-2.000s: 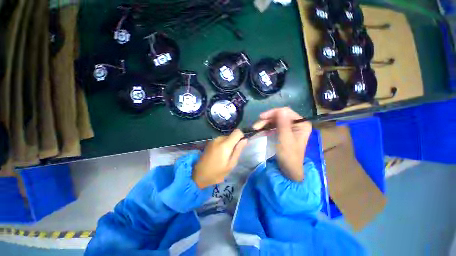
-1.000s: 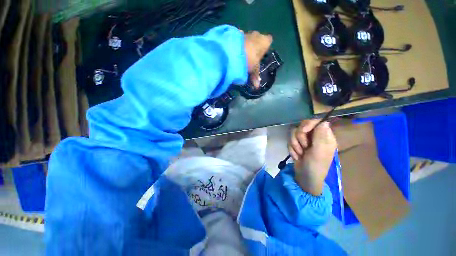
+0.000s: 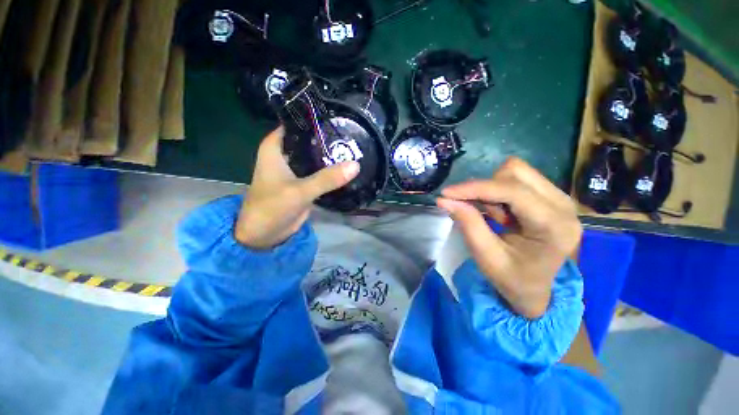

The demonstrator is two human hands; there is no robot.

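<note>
My left hand holds a black earcup housing above the bench's front edge, open side up, with the thumb over its silver-white speaker driver. The rectangular arm of the housing points up and left, with thin wires running to it. My right hand, just right of the housing, pinches the thin microphone boom between thumb and fingers. A short dark part of it shows between the fingers. A thin reddish wire extends left from the fingertips; whether it touches the housing is unclear.
Several open housings lie on the green bench behind my hands, one close beside the held housing. Finished earcups with booms lie on a cardboard sheet at right. Cardboard dividers stand at left. Blue bins sit below the edge.
My left hand has drawn back from the bench and now holds a housing. My right hand has turned and moved near it, the boom now mostly hidden. The view has shifted left.
</note>
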